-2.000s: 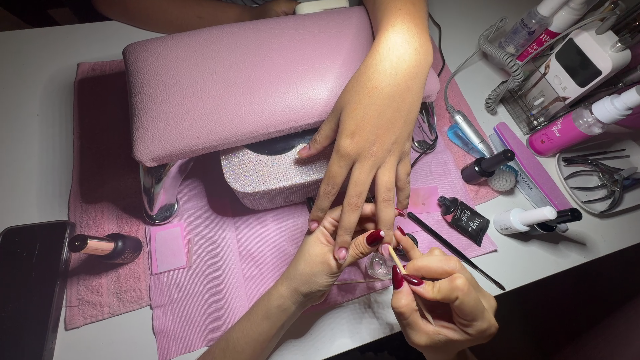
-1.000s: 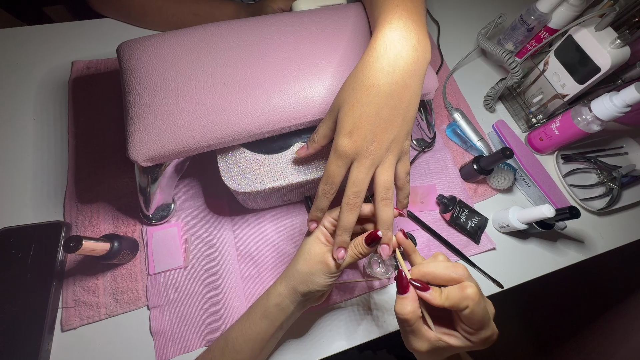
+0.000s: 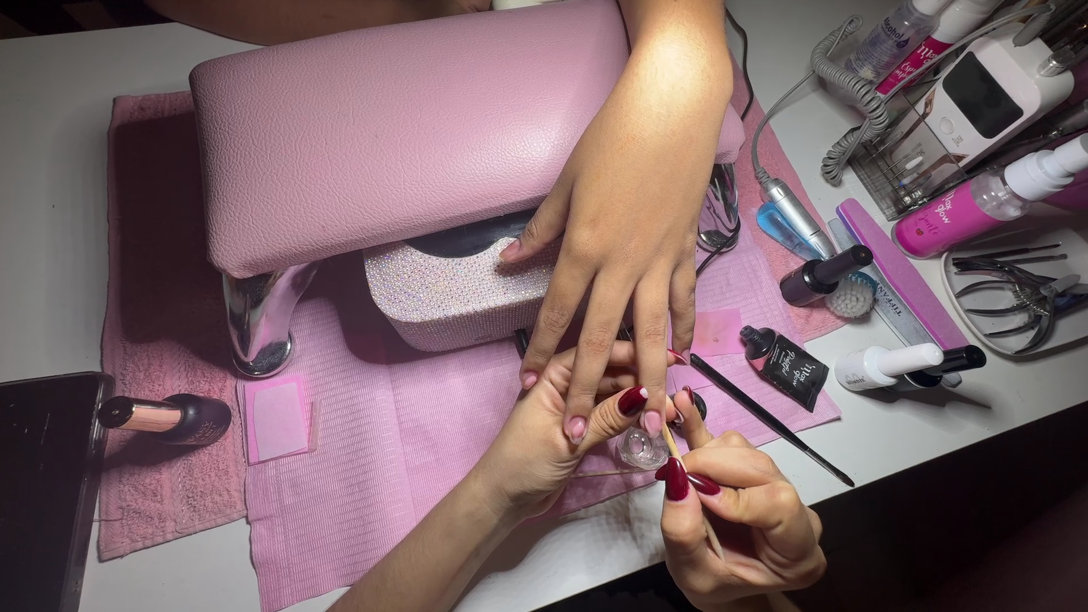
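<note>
Another person's hand (image 3: 625,229) reaches down past the pink padded armrest (image 3: 408,127), fingers spread. My left hand (image 3: 552,425) holds this person's fingers from below, its thumb close by the fingertips. Between the dark-red-nailed fingers of my right hand (image 3: 739,518) is a thin wooden stick (image 3: 712,535), its upper end at the nail of one held finger. Just under these fingertips a small clear glass dish (image 3: 642,449) stands on the pink paper towel (image 3: 340,510). My fingers partly hide the stick.
A rhinestone-covered nail lamp (image 3: 459,293) sits beneath the armrest. Right of the hands lie a black brush (image 3: 769,418), a black tube (image 3: 786,367), polish bottles (image 3: 888,365), a nail file (image 3: 901,280) and a tray of nippers (image 3: 1020,289). On the left are a polish bottle (image 3: 170,419) and a dark tablet-like device (image 3: 47,484).
</note>
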